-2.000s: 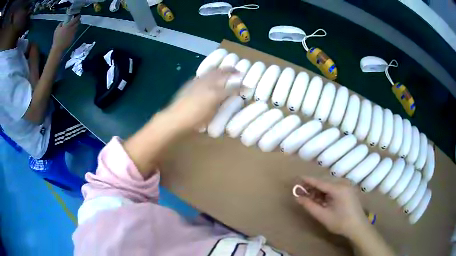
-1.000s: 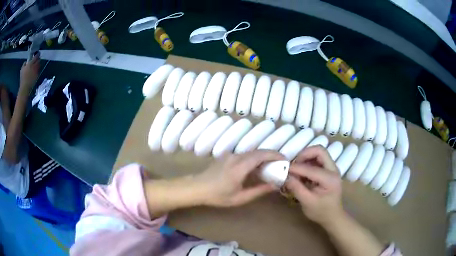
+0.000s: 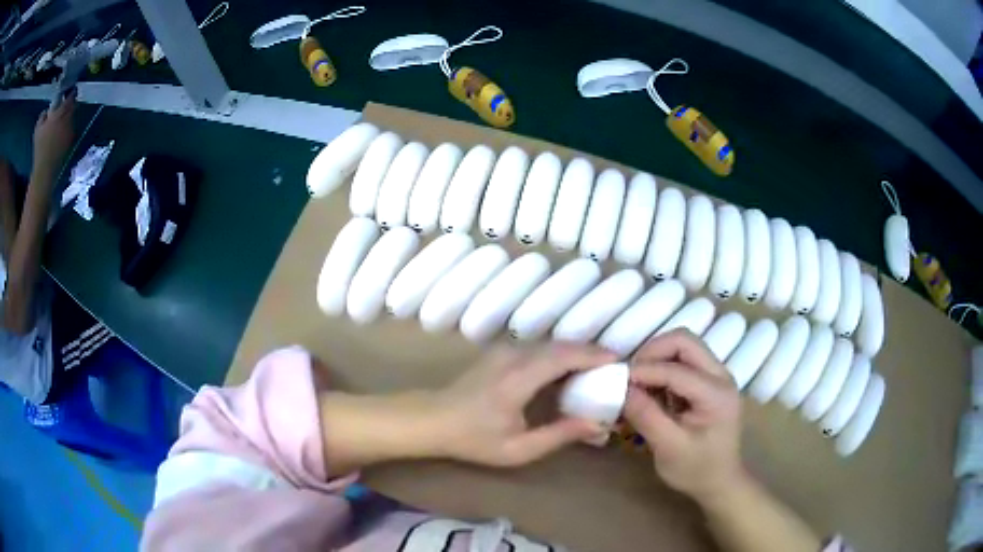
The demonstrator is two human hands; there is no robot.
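My left hand (image 3: pixel 501 404) holds a white plastic unit (image 3: pixel 596 392) between thumb and fingers, its end pointing right. My right hand (image 3: pixel 690 415) has its fingertips pinched against that end of the unit; what they pinch is hidden. A bit of a yellow-and-blue piece (image 3: pixel 628 436) shows below, between the hands. Two slanted rows of white units (image 3: pixel 507 192) lie just beyond my hands on the brown cardboard sheet (image 3: pixel 291 283).
Joined assemblies with white loops and yellow pieces (image 3: pixel 482 96) lie on the dark green conveyor belt (image 3: pixel 550 38). A metal post (image 3: pixel 185 54) and a black-and-white cloth item (image 3: pixel 156 221) are at left. A person's arm (image 3: pixel 38 194) is at far left. White units (image 3: pixel 970 464) sit at the right edge.
My left hand has left the upper row and holds a white unit, brought to my right hand. The white loop seen at my right fingertips is now hidden. Assemblies on the belt have shifted left in view.
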